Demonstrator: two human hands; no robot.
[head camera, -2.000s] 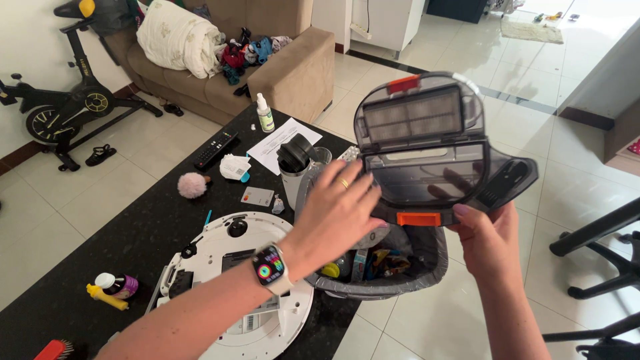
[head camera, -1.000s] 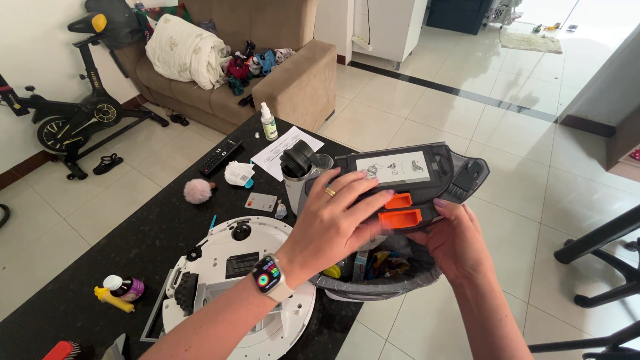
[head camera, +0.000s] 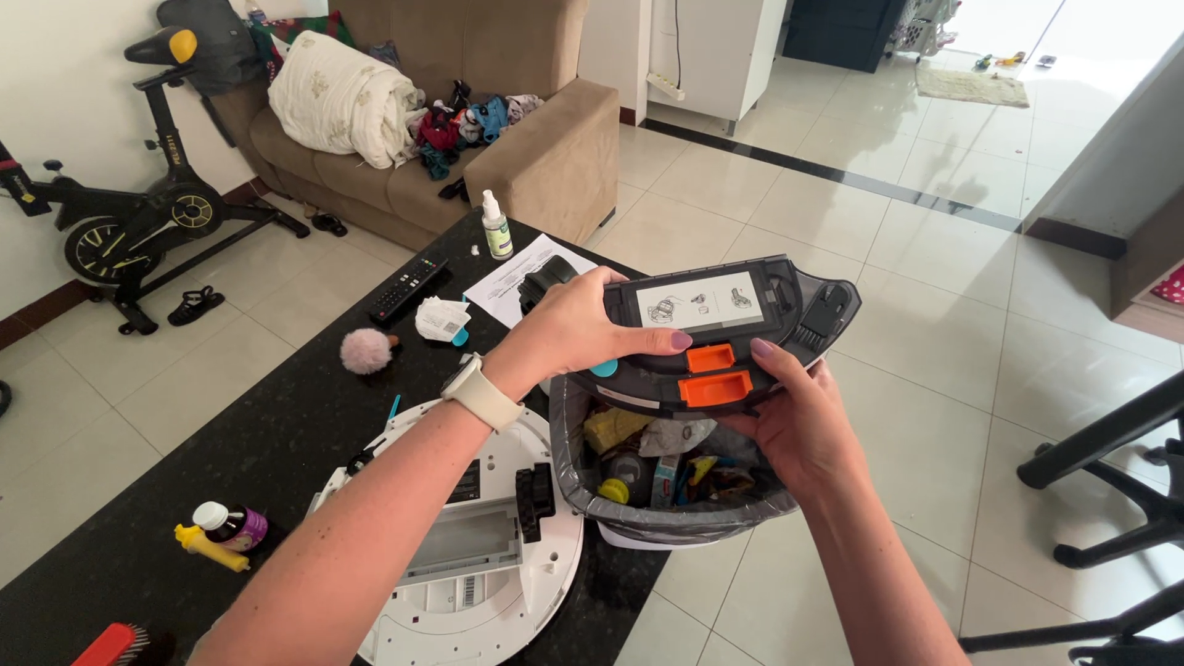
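Both hands hold a dark plastic robot-vacuum dustbin (head camera: 647, 365) with two orange latches and a picture label on its lid. My left hand (head camera: 592, 324) grips its left end, thumb on the lid above the latches. My right hand (head camera: 800, 407) holds the lower right side, thumb near the orange latches. The bin's lid lies closed. Under it stands a trash bin (head camera: 684, 523) with a grey liner, holding wrappers and a yellow-capped container. A white robot vacuum (head camera: 481, 601) lies upside down on the black table, partly behind my left forearm.
On the black speckled table (head camera: 305, 462) are a spray bottle (head camera: 497, 227), a remote control (head camera: 407, 289), a pink pompom (head camera: 366, 351), a dark bottle with white cap (head camera: 231, 525) and a red brush (head camera: 111, 645). A sofa (head camera: 546, 148) stands behind; black chair legs (head camera: 1110, 499) are at right.
Two seconds ago the dustbin's lid stood open; one second ago it was down. My left hand has since moved to the dustbin's left end, its thumb on the lid.
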